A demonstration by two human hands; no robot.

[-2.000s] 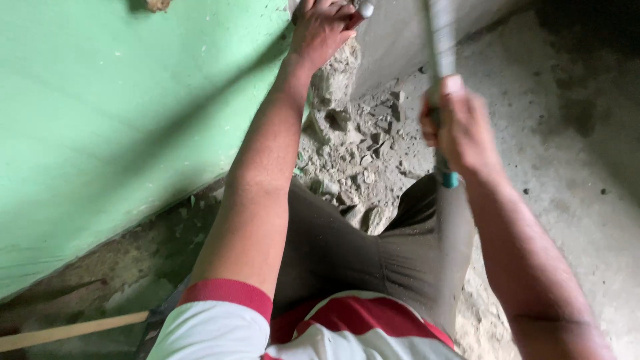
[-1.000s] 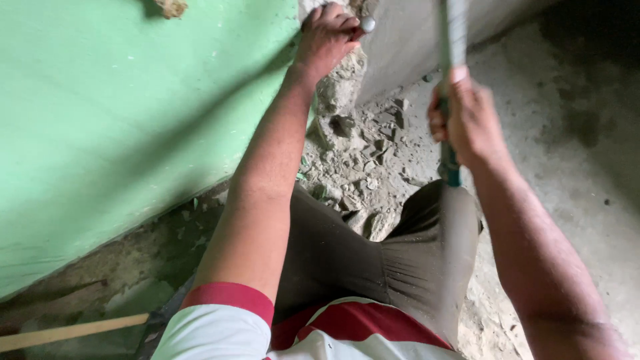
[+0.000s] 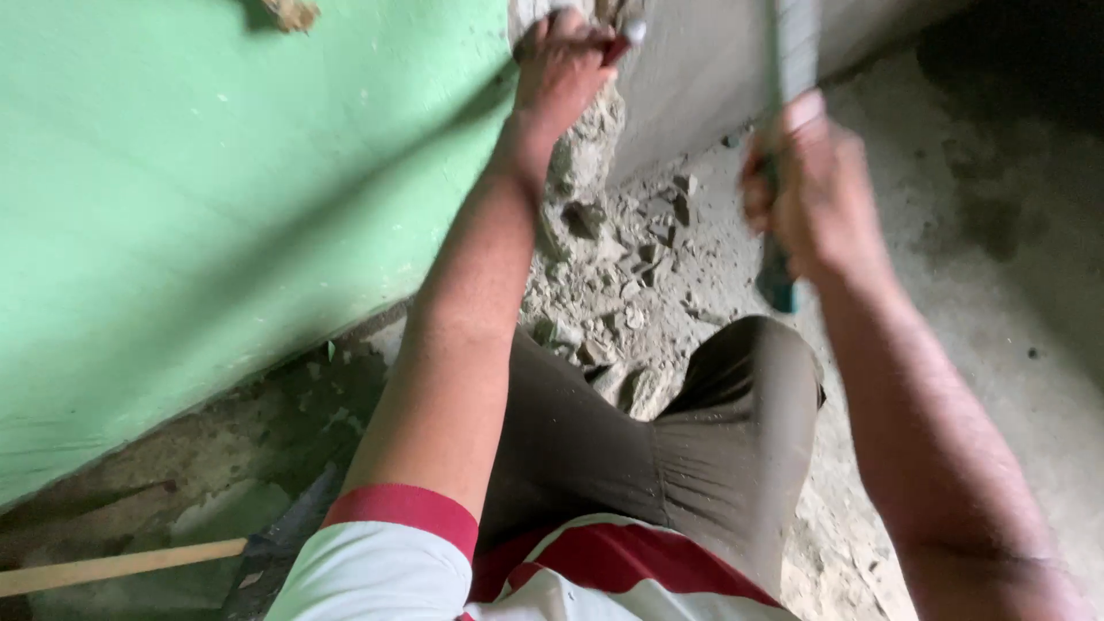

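My left hand is closed around a dark red rod-like tool with a pale rounded end, most likely a chisel, against the broken edge of the wall at the top. Its other end is hidden by my hand and the wall. My right hand grips the dark green handle of a long tool whose grey shaft runs up out of view, blurred; its head cannot be seen. Rough broken masonry shows just below my left hand.
Rubble lies on the floor between the wall and my knees. A green painted wall fills the left, a grey wall face the top. At lower left a wooden handle lies beside a dark object. Concrete floor stretches right.
Both hands keep their grips. My left hand stays at the broken wall edge; the long tool in my right hand is blurred in every frame, with only a small shift of that hand.
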